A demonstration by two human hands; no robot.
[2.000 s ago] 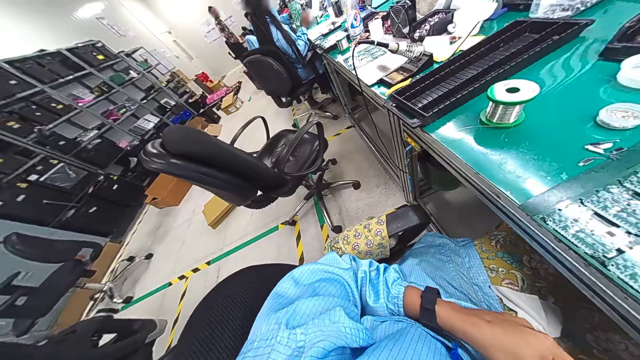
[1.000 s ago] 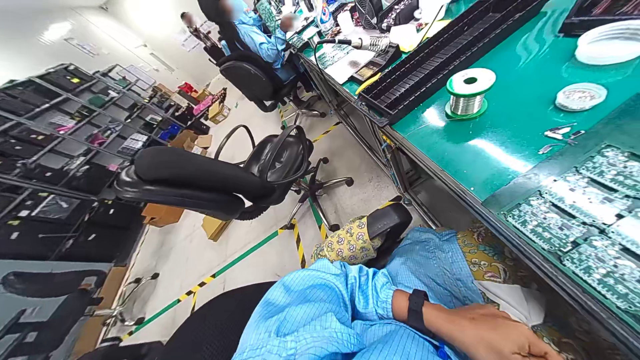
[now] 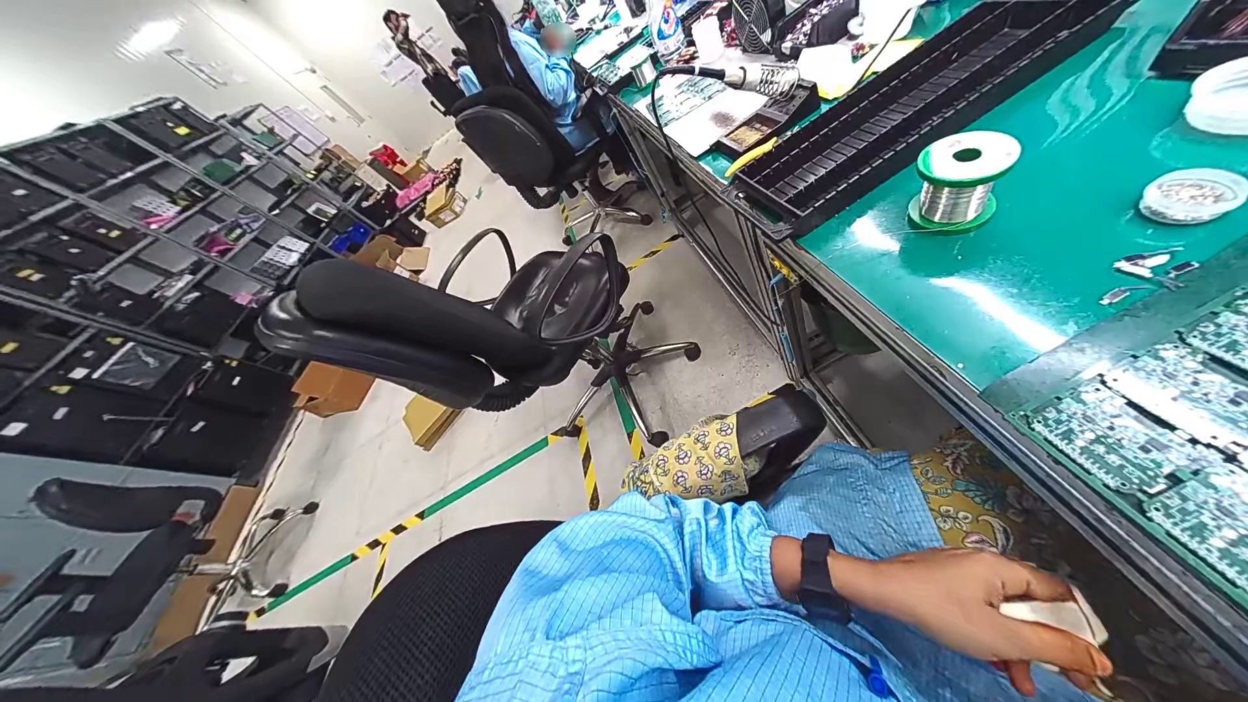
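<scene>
My left hand (image 3: 975, 604), with a dark band on its wrist, is at the lower right above my lap. Its fingers are closed around a small whitish object (image 3: 1058, 616), whose kind I cannot tell. My right hand is out of view. On the green bench mat beside me lie populated circuit boards (image 3: 1121, 429), with small loose parts (image 3: 1146, 268) just beyond them. A spool of solder wire (image 3: 960, 190) stands upright near the bench edge. Farther right sits a round white dish of small bits (image 3: 1191, 195).
A long black slotted tray (image 3: 916, 107) lies along the bench, near a soldering iron in its coil holder (image 3: 765, 78). An empty black armchair (image 3: 546, 302) stands on the taped floor. A co-worker (image 3: 546, 73) sits farther along the bench. Shelving with black bins (image 3: 146, 244) stands left.
The whitish object now shows in my left hand; a white piece was partly visible beside that hand before. The view has shifted slightly.
</scene>
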